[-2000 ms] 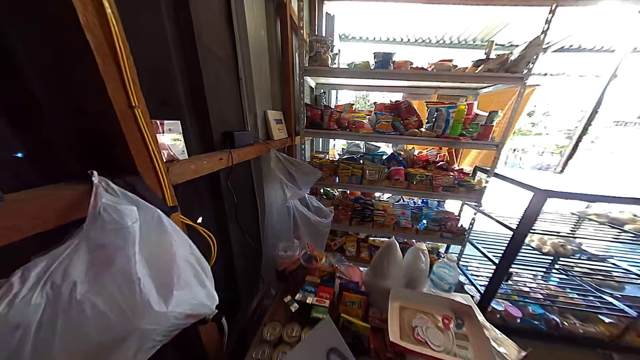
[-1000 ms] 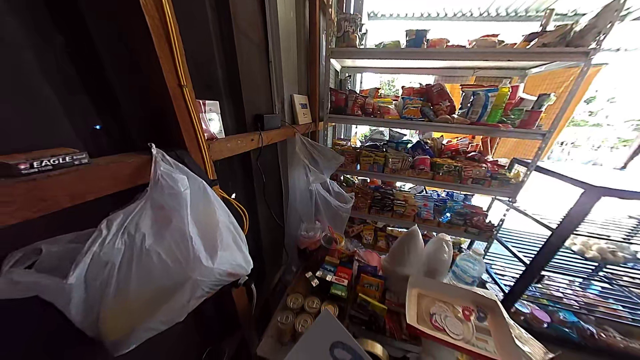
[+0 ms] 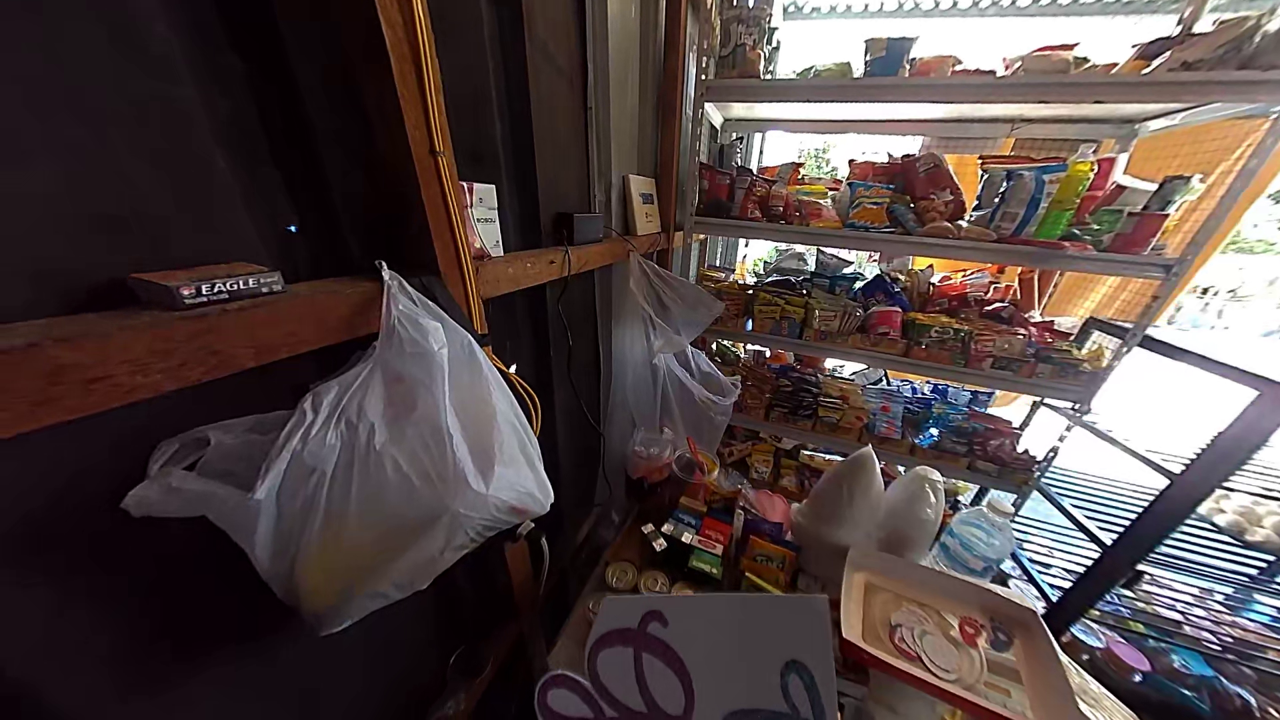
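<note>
Neither my left hand nor my right hand shows in the head view. A white plastic bag (image 3: 400,470) hangs from the wooden wall beam at the left, with something yellowish inside. Low in the middle, a white board with purple lettering (image 3: 715,650) covers part of the cluttered table. Right of it lies an open shallow box (image 3: 1050,650) holding round discs. Behind the board are several can tops (image 3: 621,575) and small coloured boxes (image 3: 712,536). Two filled white plastic bags (image 3: 842,505) stand beside a clear plastic bottle (image 3: 975,541).
A metal shelf rack (image 3: 930,243) full of snack packets and sachets rises behind the table. At the right stands a dark slatted metal rack (image 3: 1150,480) bearing eggs. Along the left wall runs a wooden beam (image 3: 200,345) with a small box (image 3: 208,286) on it. Another clear bag (image 3: 665,350) hangs near the shelves.
The view has swung left and down, bringing in more of the left wall beam and the white board. No hand shows in any frame.
</note>
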